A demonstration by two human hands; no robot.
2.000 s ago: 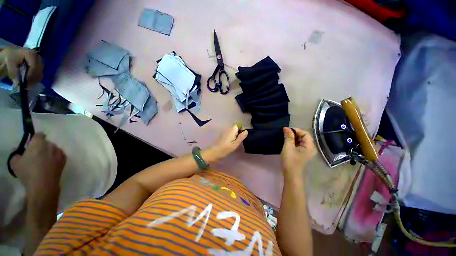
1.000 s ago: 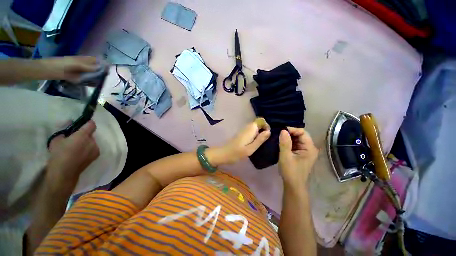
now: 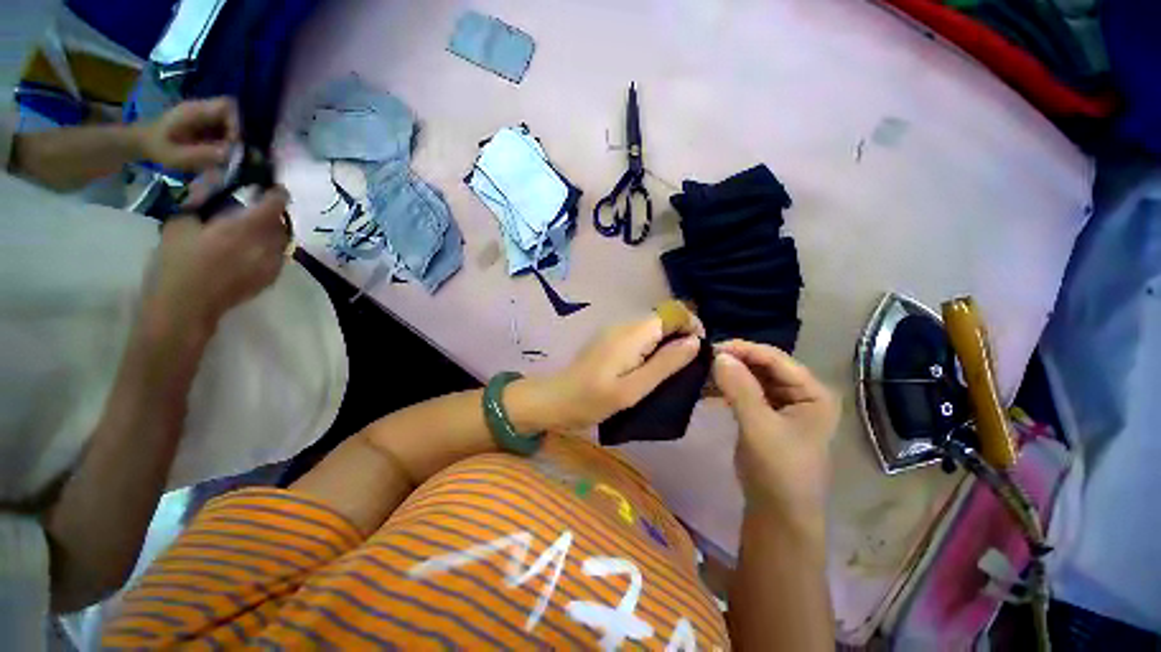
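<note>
A small black pocket flap (image 3: 656,405) is held between my two hands just in front of my shirt. My left hand (image 3: 630,363), with a green bracelet at the wrist and a yellowish cover on one finger, grips it from the left and above. My right hand (image 3: 777,401) pinches its upper right corner between thumb and finger. The fingers hide part of the flap. Beyond the hands, a row of overlapping black flaps (image 3: 735,242) lies on the table.
Shears (image 3: 633,166) lie beside pale flap pieces (image 3: 520,181). Grey-blue pieces (image 3: 405,204) and trimmings (image 3: 350,232) lie further left. A steam iron (image 3: 910,382) with a wooden handle stands at right, near a pink pad (image 3: 987,541). Another person's hands (image 3: 229,242) hold shears at left.
The black flap, earlier held flat between both hands, is now tilted and further in my left hand, its lower end swung left. The view has shifted, and the other person's hands have moved closer together.
</note>
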